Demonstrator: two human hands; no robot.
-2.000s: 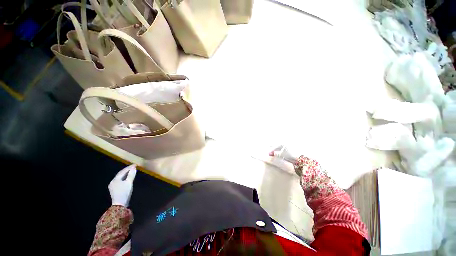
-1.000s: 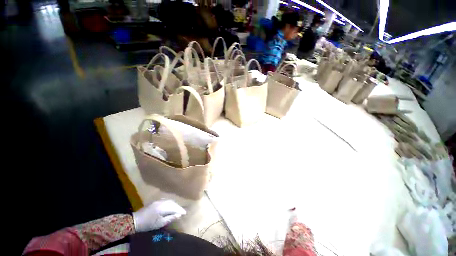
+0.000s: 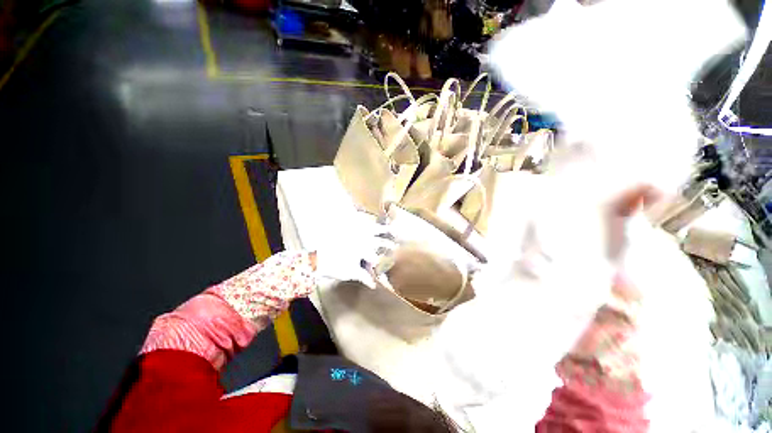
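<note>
A beige tote bag stands open near the table's left edge, its mouth facing up. Its inside shows brown-beige, with white material along the far side. My left hand, in a white glove, grips the bag's left rim. My right hand is raised to the right of the bag and blurred. It holds a large white bundle, which looks like stuffing paper. The bundle is overexposed and its lower outline merges with the white table. The right hand's fingers are partly hidden.
Several beige tote bags stand close behind the worked bag, handles up. The white table ends at the left above dark floor with yellow lines. More beige bags, flat beige pieces and translucent white material lie at right.
My left hand has moved from the table's front edge up to the bag's rim. My right hand has risen and now holds the white bundle. The view has turned left.
</note>
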